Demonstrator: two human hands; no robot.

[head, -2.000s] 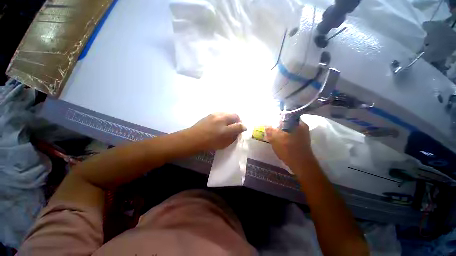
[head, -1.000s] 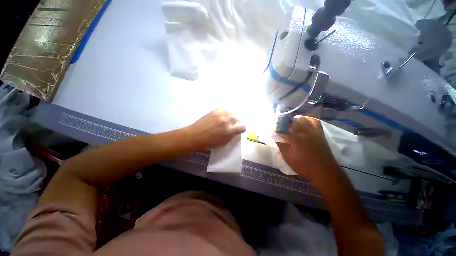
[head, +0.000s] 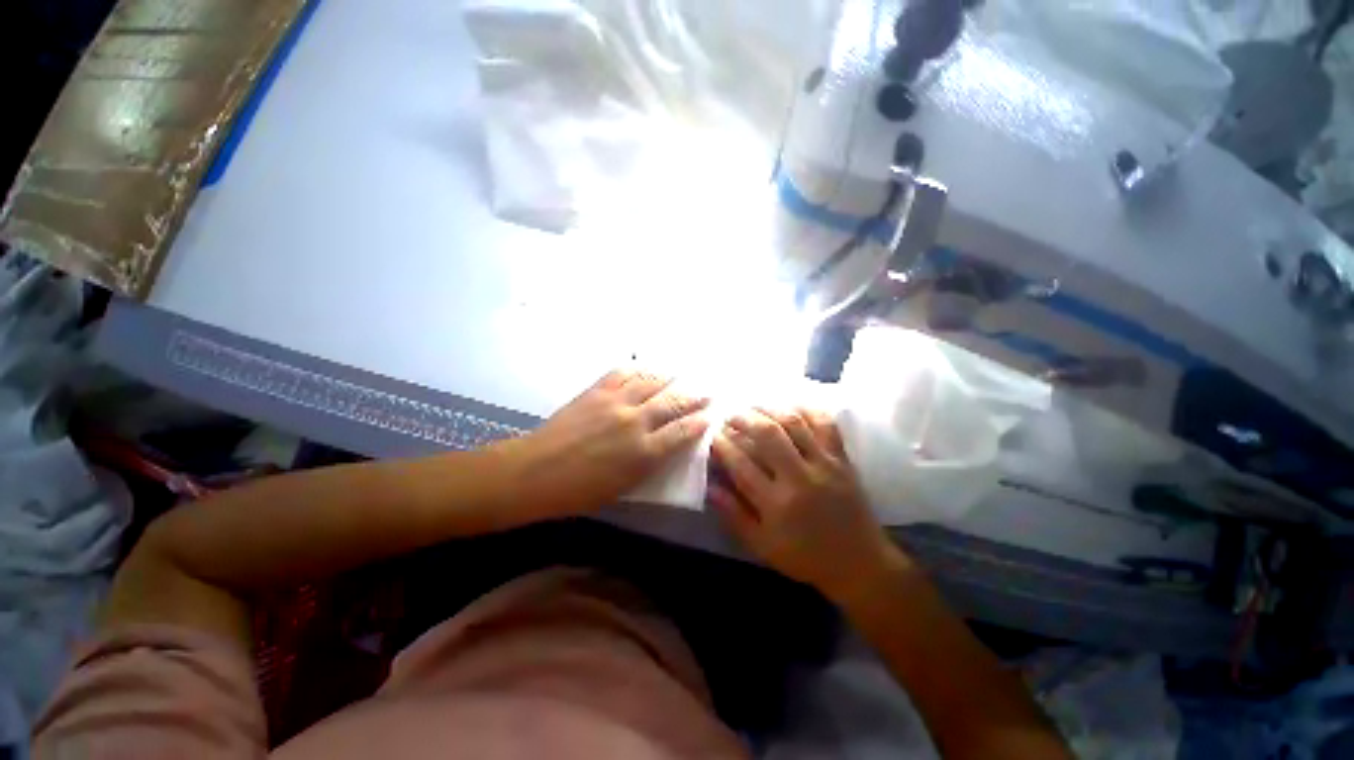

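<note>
A small white part (head: pixel 680 478) lies at the front edge of the table, under the fingers of my left hand (head: pixel 631 431). My right hand (head: pixel 787 483) lies flat beside it, its fingertips close to my left fingertips, just in front of the needle area. The white garment piece (head: pixel 936 416) spreads to the right of my right hand, beneath the machine head. The needle area is washed out by glare. Whether the fingers pinch or only press the cloth cannot be told.
The sewing machine head (head: pixel 1010 164) fills the upper right. More white cloth (head: pixel 542 104) lies behind the glare. A brown cardboard piece (head: pixel 141 134) is at the table's left end. The grey table edge (head: pixel 312 389) carries a ruler scale. Cloth heaps (head: pixel 52 475) lie at the far left.
My right hand has moved left and toward the front edge, beside my left hand. The yellow mark between the hands is no longer visible. The machine head appears slightly further left in view.
</note>
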